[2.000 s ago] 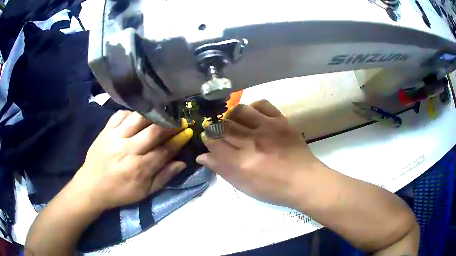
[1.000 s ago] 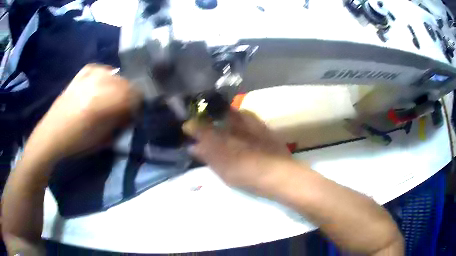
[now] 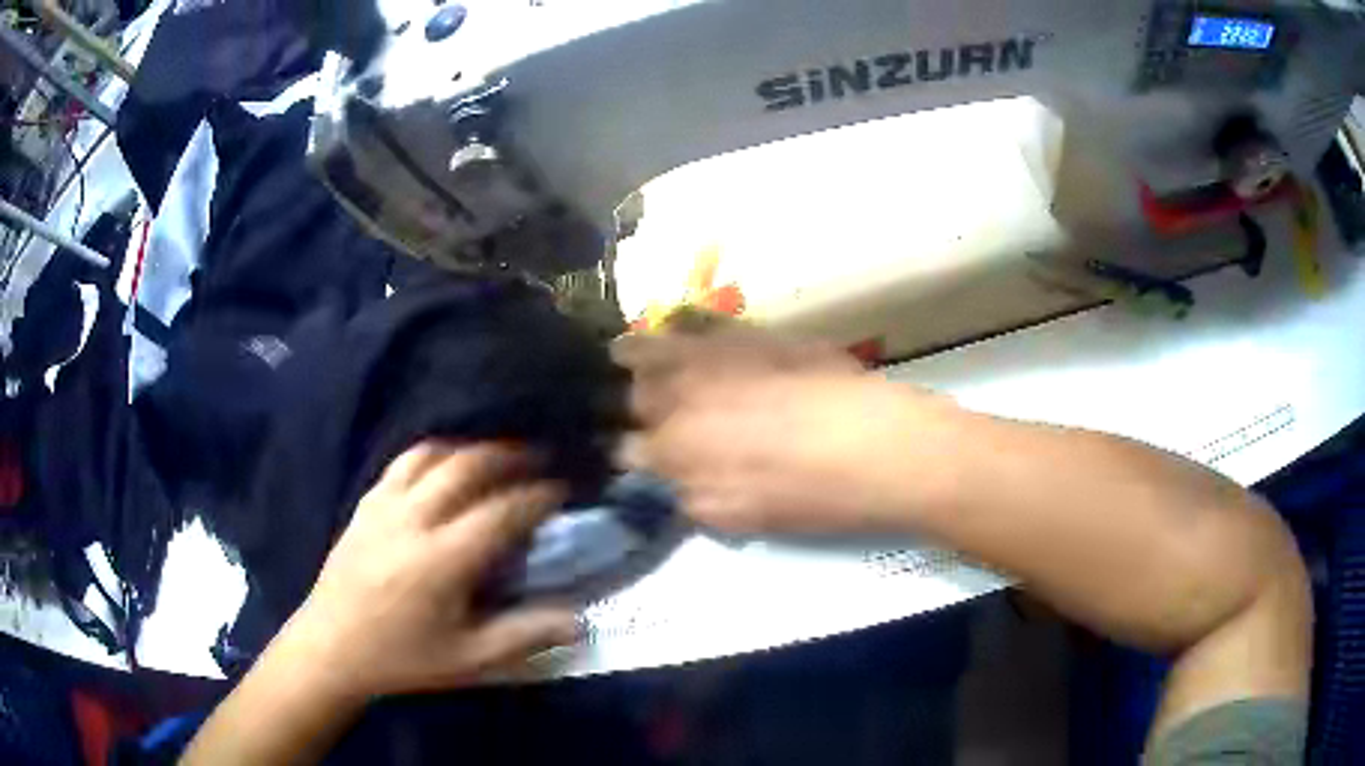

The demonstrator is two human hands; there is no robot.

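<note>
A dark garment with pale grey-blue parts lies bunched left of and in front of the sewing machine head. My left hand lies on the garment near the table's front edge, fingers bent over the cloth and a pale grey-blue part. My right hand is blurred and holds the garment's right edge just in front of the needle area. The presser foot and needle are mostly hidden by cloth and blur.
The machine arm crosses the top, with a lit blue display. Orange tape is on the bed behind my right hand. Thread snips lie under the arm at right. The white table has a curved front edge.
The view has shifted and the machine sits higher. My left hand has come down from beside the machine head toward the front edge. The dark cloth is now bunched up before the needle.
</note>
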